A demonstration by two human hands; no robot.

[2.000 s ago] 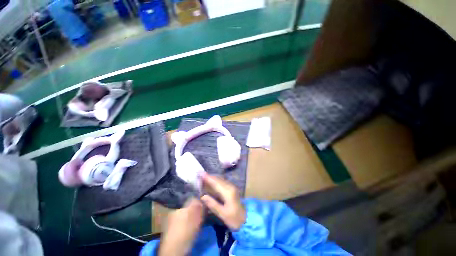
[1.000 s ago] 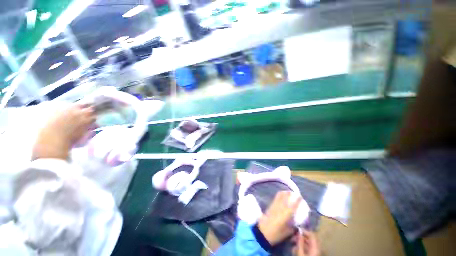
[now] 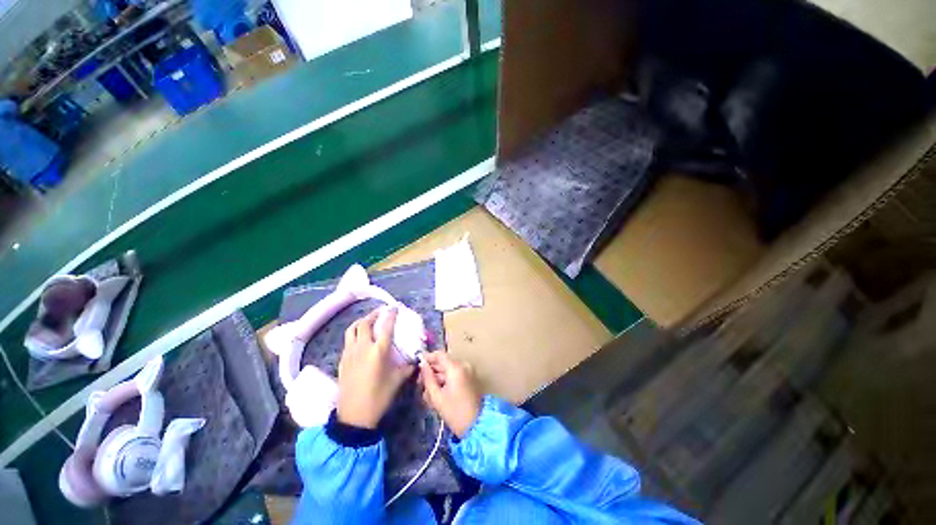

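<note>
Pink-white cat-ear headphones (image 3: 320,314) lie on a dark grey packing bag (image 3: 308,297) in front of me, ears pointing away. My left hand (image 3: 372,367) is closed on the right-hand ear cup (image 3: 403,330) and partly covers it. My right hand (image 3: 447,385) pinches the end of a thin white cable (image 3: 428,458) at that ear cup's lower edge. The plug tip is too small to make out, so I cannot tell whether it is inserted. A small white packet (image 3: 458,276) lies at the bag's upper right edge.
Second headphones (image 3: 125,458) with a white twisted strip (image 3: 174,455) lie on grey bags at left. More headphones (image 3: 72,320) lie on a bag beyond the white rail (image 3: 339,234). A tan cardboard sheet (image 3: 523,323) lies at right, beside an open carton (image 3: 575,62) and another grey bag (image 3: 575,179).
Both hands are now at the right-hand ear cup; two seconds ago they were at the left one. The view swung left, then back right. The neighbouring worker is out of view.
</note>
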